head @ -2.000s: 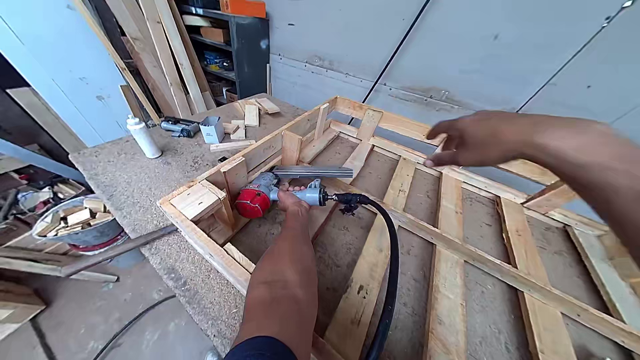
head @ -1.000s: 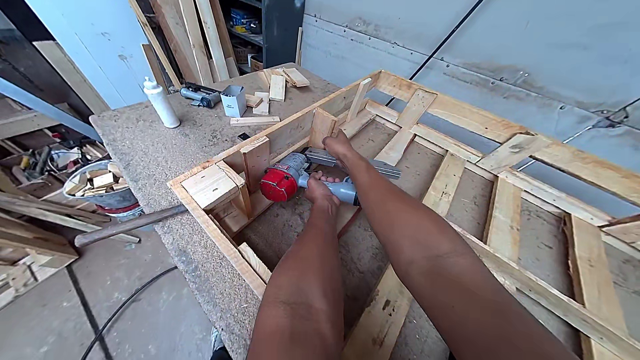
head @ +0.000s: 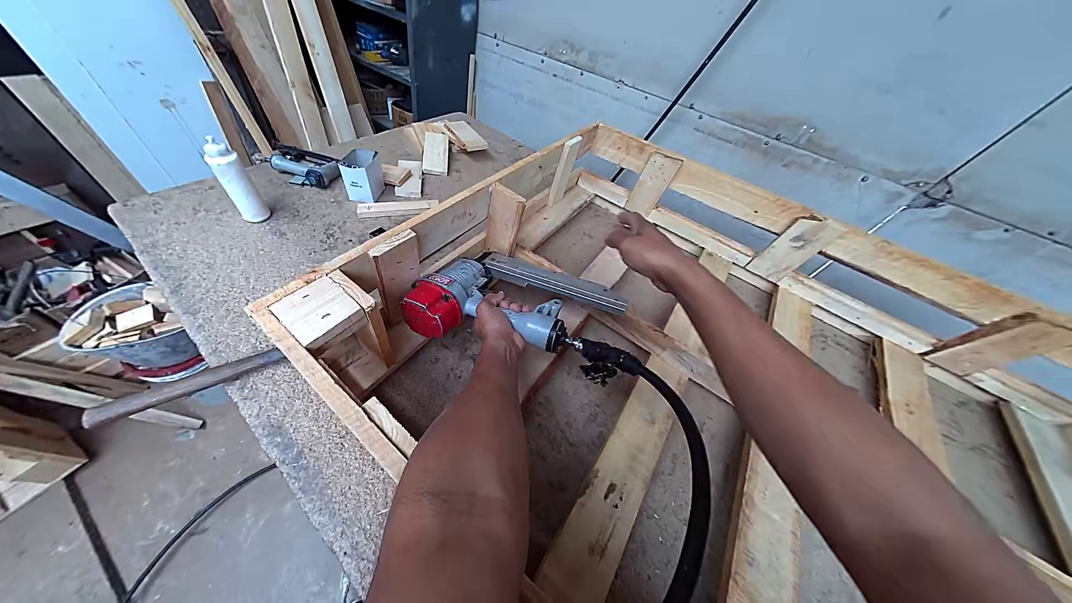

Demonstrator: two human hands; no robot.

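A pneumatic nail gun (head: 434, 303) with a red cap and grey body is gripped around its handle by my left hand (head: 500, 321). Its nose and long magazine (head: 557, 283) lie inside a wooden slatted frame (head: 335, 385), close to a short upright wood block (head: 505, 219) at the frame's side. A black air hose (head: 699, 469) runs from the handle's end toward the bottom of the view. My right hand (head: 645, 243) is raised over the slats, right of the block and beyond the magazine; its fingers are partly curled and nothing shows in them.
On the workbench (head: 193, 243) stand a white squeeze bottle (head: 238, 182), a second nailer (head: 303, 167), a small box (head: 362, 175) and wood offcuts (head: 435, 153). A bucket of scraps (head: 155, 339) is at left, near a projecting pole (head: 184, 389). Boards lean behind.
My right hand has moved away from the upright block, where it was one second ago, to the right over the slats. The left hand keeps its hold on the nail gun.
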